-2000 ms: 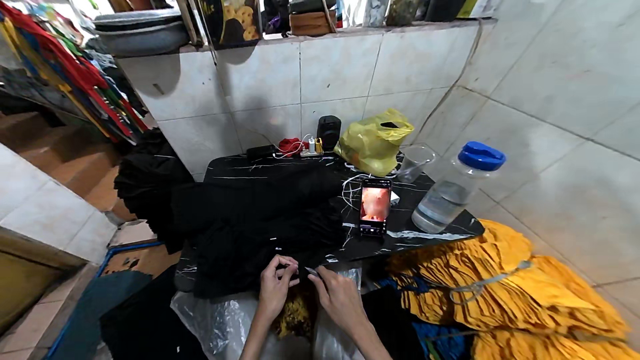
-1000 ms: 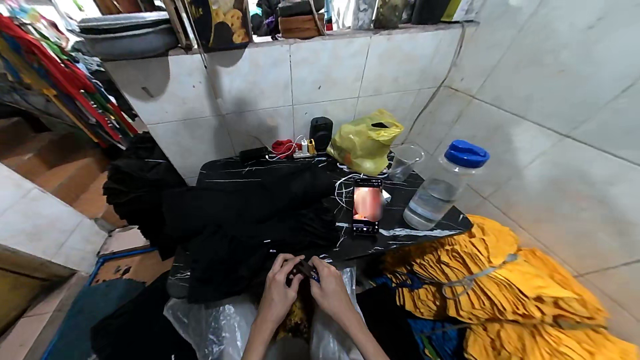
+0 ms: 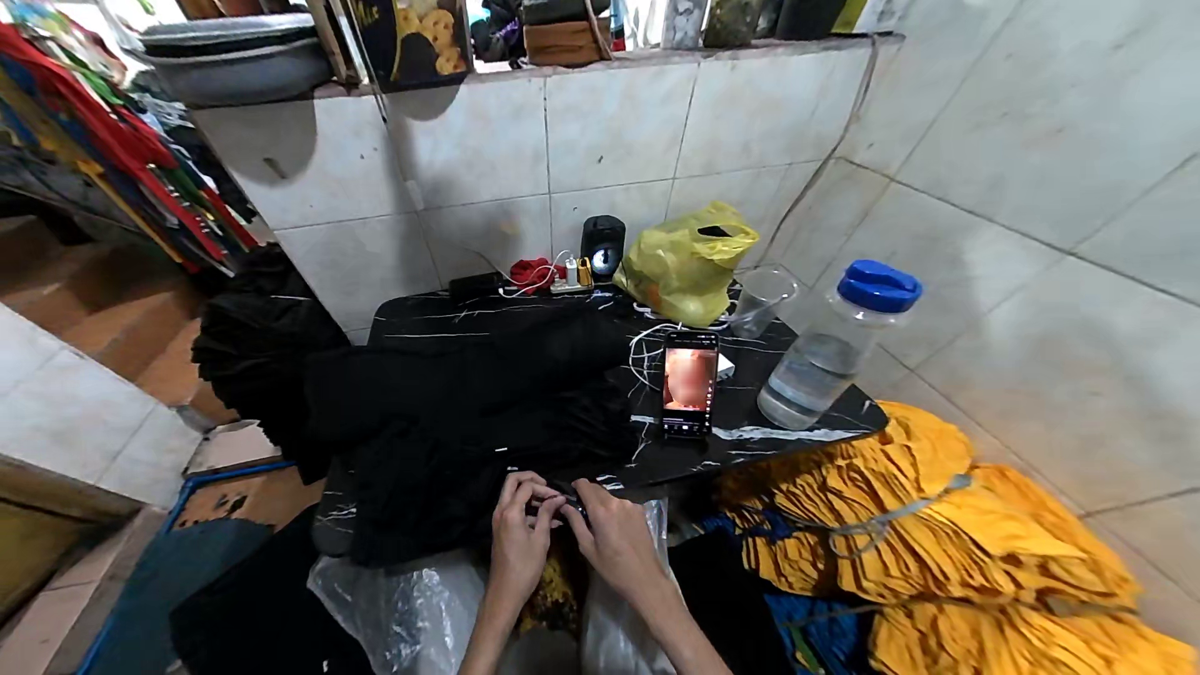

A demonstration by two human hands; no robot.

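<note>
My left hand (image 3: pixel 523 525) and my right hand (image 3: pixel 607 530) meet at the front edge of the black marble-patterned table (image 3: pixel 750 441). Their fingers pinch a small dark item between them, too small and covered to name. Black cloth (image 3: pixel 469 394) lies heaped on the table just beyond my left hand. A smartphone (image 3: pixel 689 384) with a lit screen lies beyond my right hand, a white cable beside it. Clear plastic sheeting (image 3: pixel 412 600) is below my forearms, with a yellow and black patterned cloth (image 3: pixel 555 591) between them.
A water bottle (image 3: pixel 816 366) with a blue lid, a clear plastic cup (image 3: pixel 761 300), a yellow plastic bag (image 3: pixel 689 262) and a black speaker (image 3: pixel 602 246) stand on the table. Tied bundles of orange cloth (image 3: pixel 937 525) lie at the right. A tiled wall (image 3: pixel 609 141) rises behind.
My hands, slightly apart two seconds ago, are now together at the fingertips. The things on the table have not moved.
</note>
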